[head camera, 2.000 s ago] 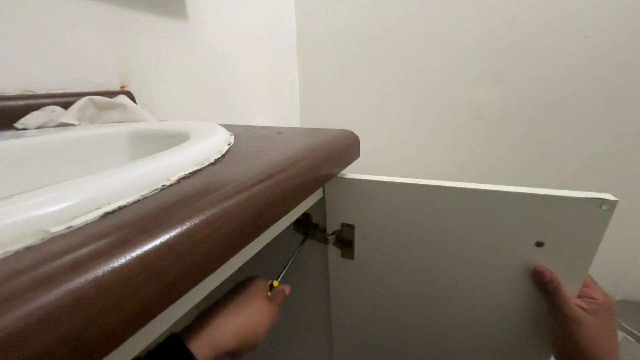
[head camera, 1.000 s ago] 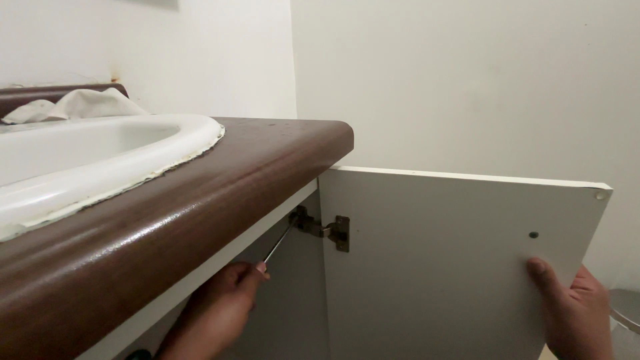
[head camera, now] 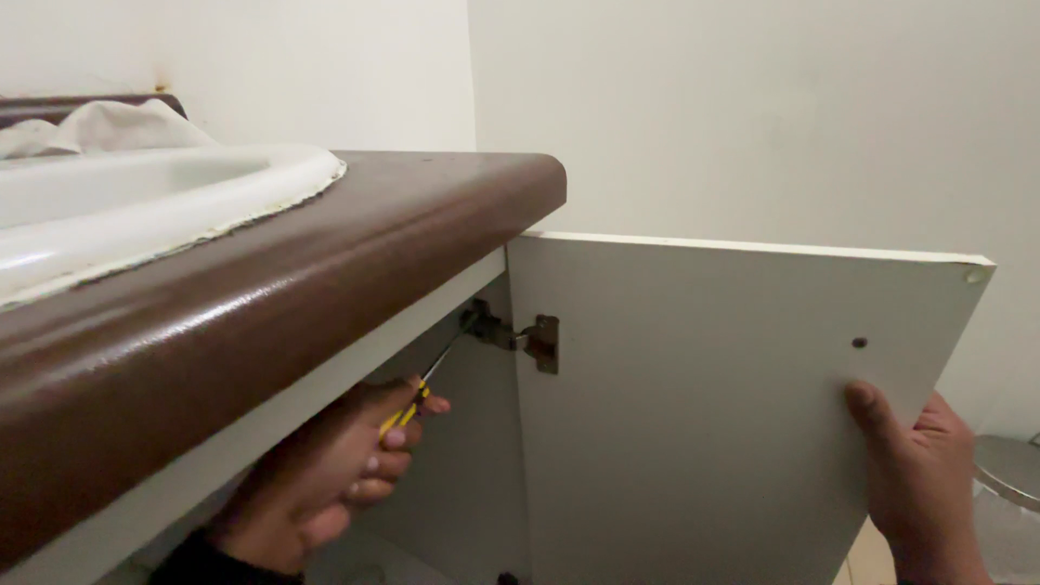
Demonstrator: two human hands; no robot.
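Observation:
My left hand (head camera: 349,471) is closed around the yellow-and-black handle of a screwdriver (head camera: 405,409) inside the cabinet. The screwdriver's shaft slants up to the arm of a metal concealed hinge (head camera: 494,328); whether its tip sits in a screw cannot be told. The hinge's cup plate lies on the inner face of a white cabinet door (head camera: 699,406), which stands open. My right hand (head camera: 918,471) grips the door's outer edge, thumb on the inner face and fingers mostly hidden behind it.
A brown countertop (head camera: 325,268) with a rounded edge overhangs the cabinet. Set into it is a white sink (head camera: 301,166), with a pale cloth (head camera: 130,126) behind. A second hinge (head camera: 508,578) shows low down. A round lidded bin (head camera: 1011,463) stands beyond the door.
My left hand has shifted its hold on the screwdriver, and the yellow handle, hidden one second ago, now shows. My right hand keeps its grip on the door.

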